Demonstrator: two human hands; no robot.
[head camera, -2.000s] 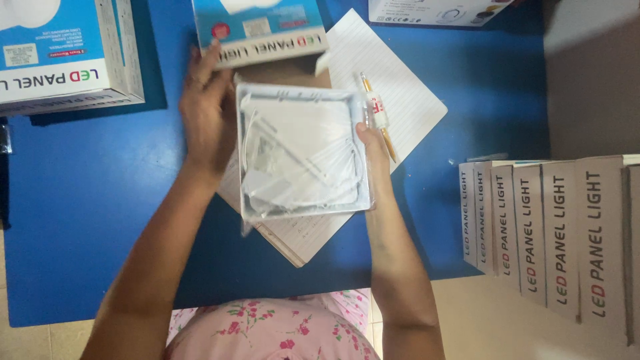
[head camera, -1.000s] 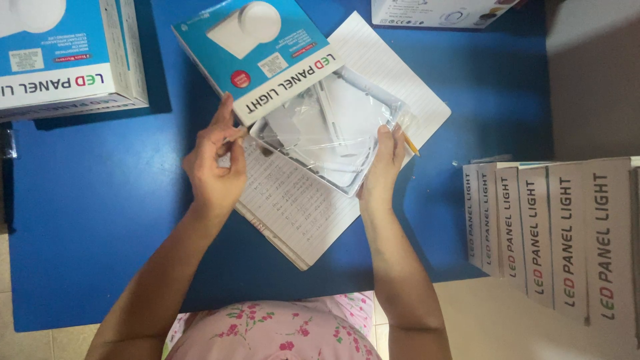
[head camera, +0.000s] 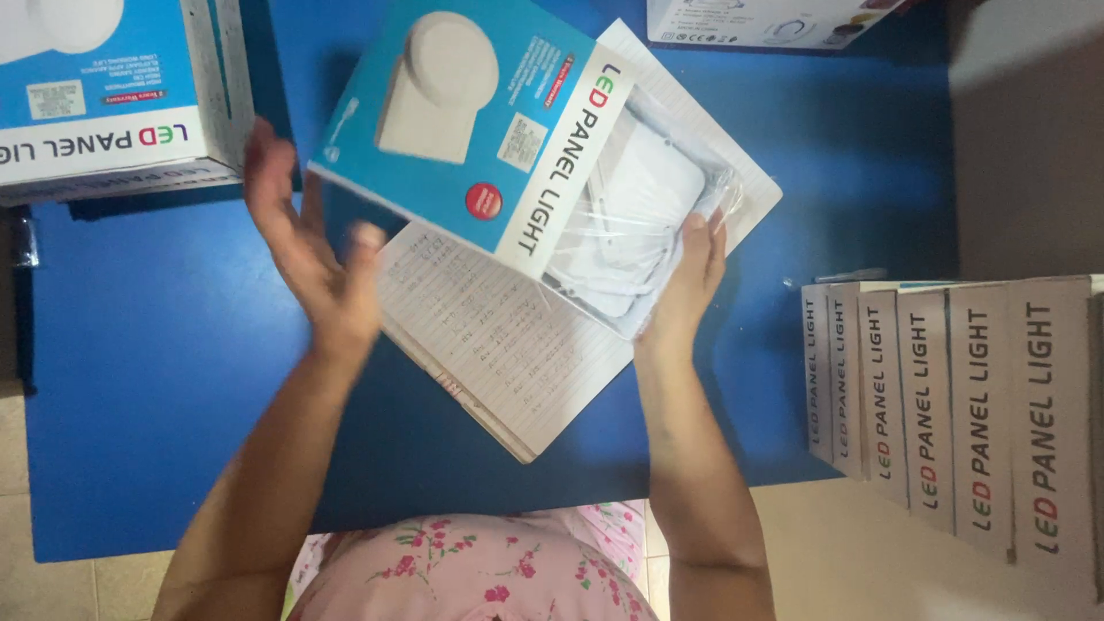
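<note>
My right hand (head camera: 690, 276) grips the lower right side of a white square LED panel light (head camera: 638, 207) in clear plastic wrap. The panel is partly inside a blue and white LED panel light box (head camera: 448, 112), which covers its upper left part. My left hand (head camera: 315, 250), a little blurred, is spread at the box's left corner, fingers apart, with nothing held in it. Beneath the box and panel lies an open ruled notebook (head camera: 509, 345) with handwriting.
LED panel light boxes (head camera: 103, 138) sit at the upper left of the blue table (head camera: 414, 431). Several more boxes (head camera: 931, 388) stand in a row at the right. Another printed box (head camera: 759, 21) lies at the top edge.
The panel, in front of the box two seconds ago, is now partly covered by it. The box has turned and come lower over the panel. My left hand has opened and moved off to the left.
</note>
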